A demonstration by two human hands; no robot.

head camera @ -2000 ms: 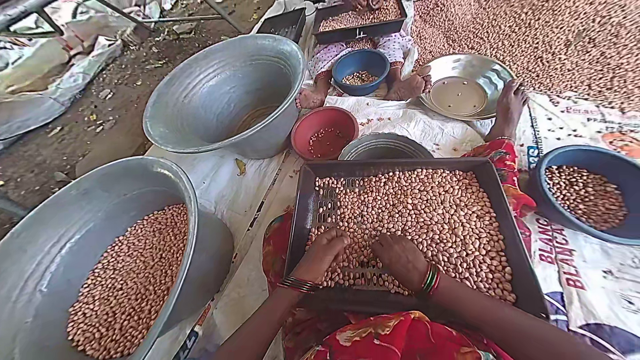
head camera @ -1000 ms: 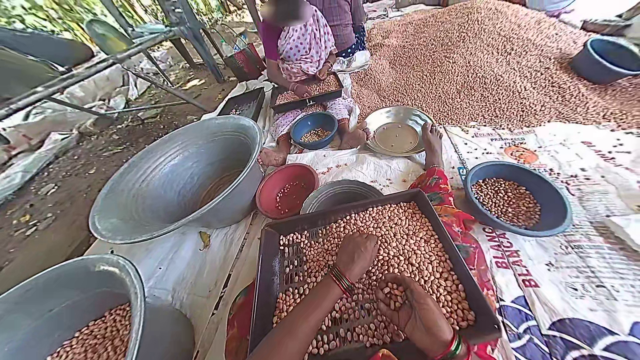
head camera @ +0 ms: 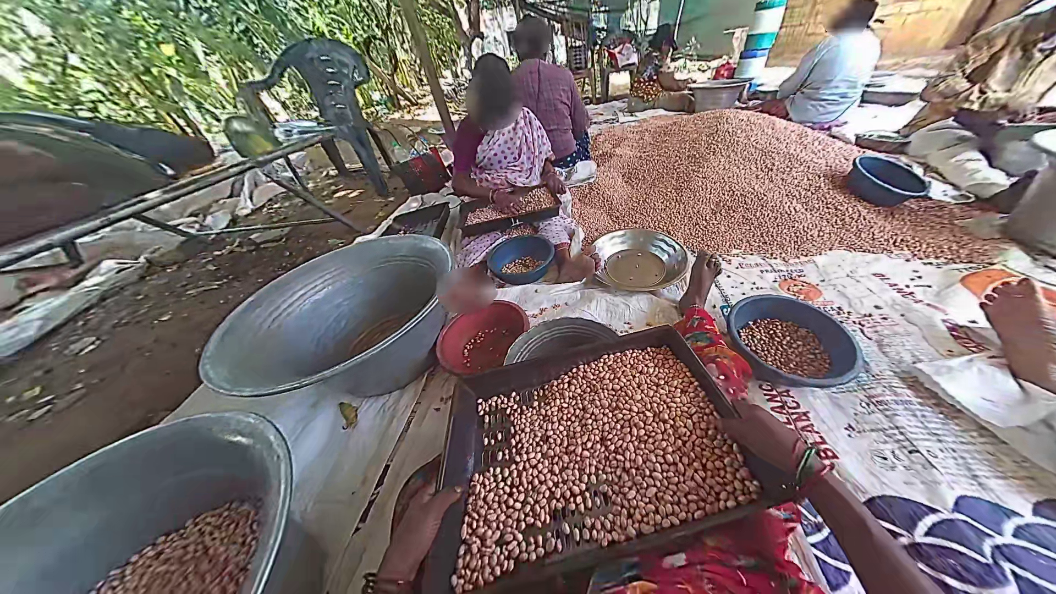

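Note:
A black slotted plastic tray [head camera: 458, 437], tilted, lies across my lap and bears a spread of brownish nuts or seeds [head camera: 610, 437]; its slots show at the left and near the front. My left hand [head camera: 419, 528] grips the tray's left side, thumb on the rim. On the opposite side, my right hand [head camera: 763, 433] holds the right rim, its fingers partly hidden. Beyond the tray's far edge sit a red bowl [head camera: 520, 318] with a few nuts and a grey ridged basin [head camera: 561, 334]. A blue basin [head camera: 850, 355] of nuts stands to the right.
Large metal tubs stand at left, one [head camera: 330, 305] behind another [head camera: 276, 478] holding nuts. Ahead, a person [head camera: 511, 157] works over a tray beside a small blue bowl [head camera: 540, 252] and a steel pan [head camera: 639, 260]. A large heap of nuts [head camera: 726, 181] lies beyond; other people sit around it.
Both hands have moved from among the nuts to the tray's opposite sides. The nuts now lie spread differently over the slots. The view has tilted up.

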